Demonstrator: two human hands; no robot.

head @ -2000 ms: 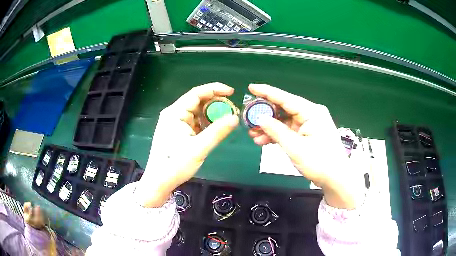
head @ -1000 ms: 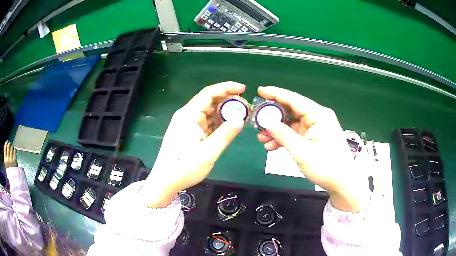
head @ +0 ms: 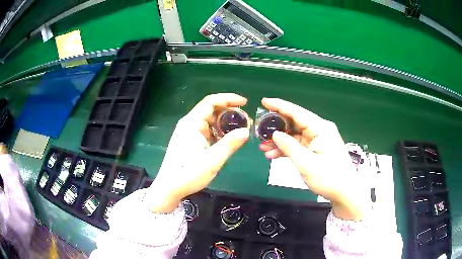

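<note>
My left hand (head: 195,146) holds a round smartwatch unit (head: 232,121) by its rim, the thumb at its lower edge. My right hand (head: 309,146) holds a second round smartwatch unit (head: 271,126) the same way, its thumb on the lower part. The two units are side by side, faces up, above the bench, with a narrow gap between them. Both screens are dark with small light marks. Below, a black compartment tray (head: 304,222) holds several round units; my left sleeve and forearm hide part of it.
An empty black tray (head: 116,103) lies upper left, beside a blue sheet (head: 53,98). A filled tray (head: 76,184) is lower left, near a coworker's pink sleeve (head: 17,202). A white paper sheet (head: 382,177) and side tray (head: 428,195) are right. A calculator (head: 238,25) is behind the metal rail.
Both screens went from lit, green on the left and pale on the right, through whitish, to dark. The coworker's arm at far left has moved. My hands keep their hold.
</note>
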